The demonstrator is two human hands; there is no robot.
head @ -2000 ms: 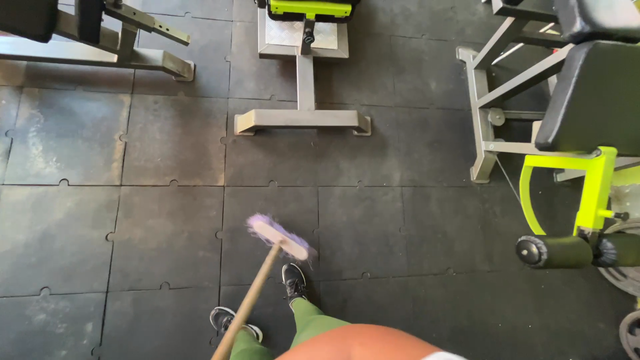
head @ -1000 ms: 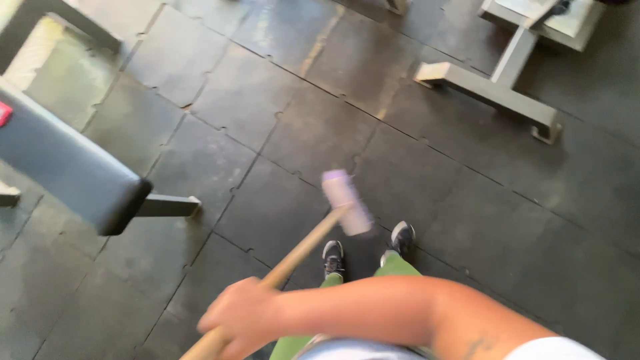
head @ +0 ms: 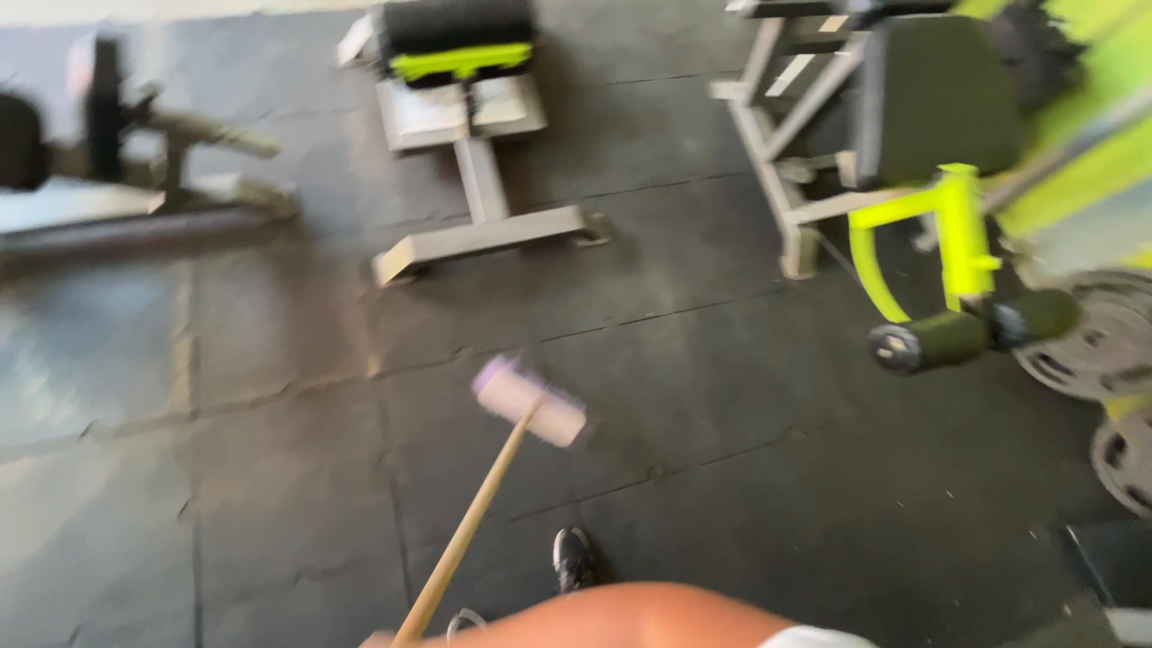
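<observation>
A push broom with a light pink head [head: 531, 407] and purple bristles rests on the dark rubber floor, left of the middle of the view. Its pale wooden handle [head: 468, 522] slants down to the bottom edge. There, only a sliver of my right hand [head: 380, 640] shows, closed around the handle; my bare right forearm crosses the bottom of the view. My left hand is out of sight. Just above the forearm, a dark sneaker [head: 572, 558] stands on the floor, right of the handle.
Ahead stands a gym bench's metal T-shaped foot [head: 486, 241]. Another machine's base [head: 144, 229] lies at the left. On the right are a machine with a lime-green frame [head: 958, 234], its foam roller [head: 945, 342] and grey weight plates [head: 1093, 337]. The interlocking floor tiles have seams.
The view has swung, bringing the right-hand machine back in and taking the near left bench out. My right hand, plainly visible on the handle one second ago, is now mostly below the bottom edge.
</observation>
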